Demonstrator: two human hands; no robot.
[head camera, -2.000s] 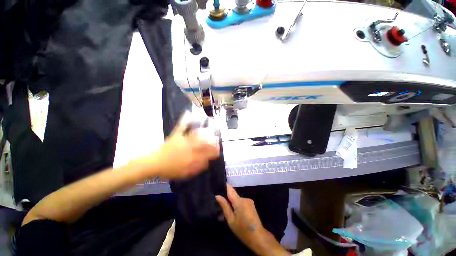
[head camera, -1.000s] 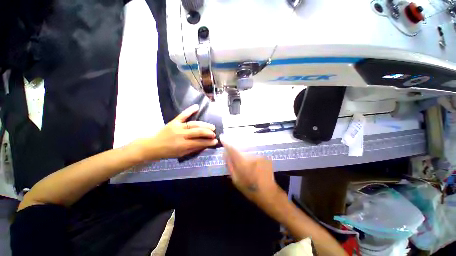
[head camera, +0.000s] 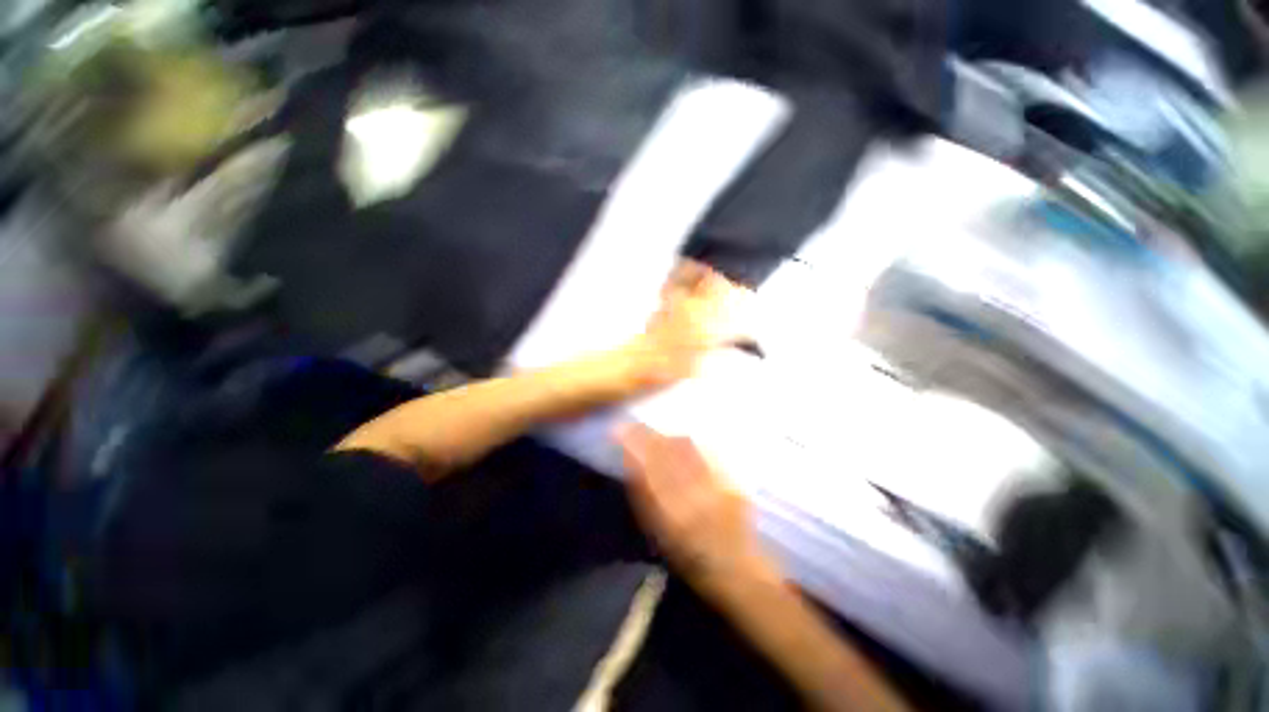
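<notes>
The whole view is blurred by motion. My left hand (head camera: 693, 317) is over the white table left of the sewing machine, at the near end of a black fabric panel (head camera: 779, 188). Whether its fingers grip the fabric cannot be told. My right hand (head camera: 685, 490) is at the table's near edge, below my left hand; its fingers are blurred and I see no fabric clearly in them. The needle area cannot be made out.
The white sewing machine (head camera: 1099, 306) slants across the right side. A dark blurred object (head camera: 1051, 543) lies below it. Black fabric pieces (head camera: 487, 251) cover the left and back of the white table (head camera: 654, 202). The grey table edge (head camera: 849, 584) runs down to the right.
The camera view has swung left and tilted, so the machine now stands at the right. My hands remain near the table's front edge. The fabric under my left hand shows less.
</notes>
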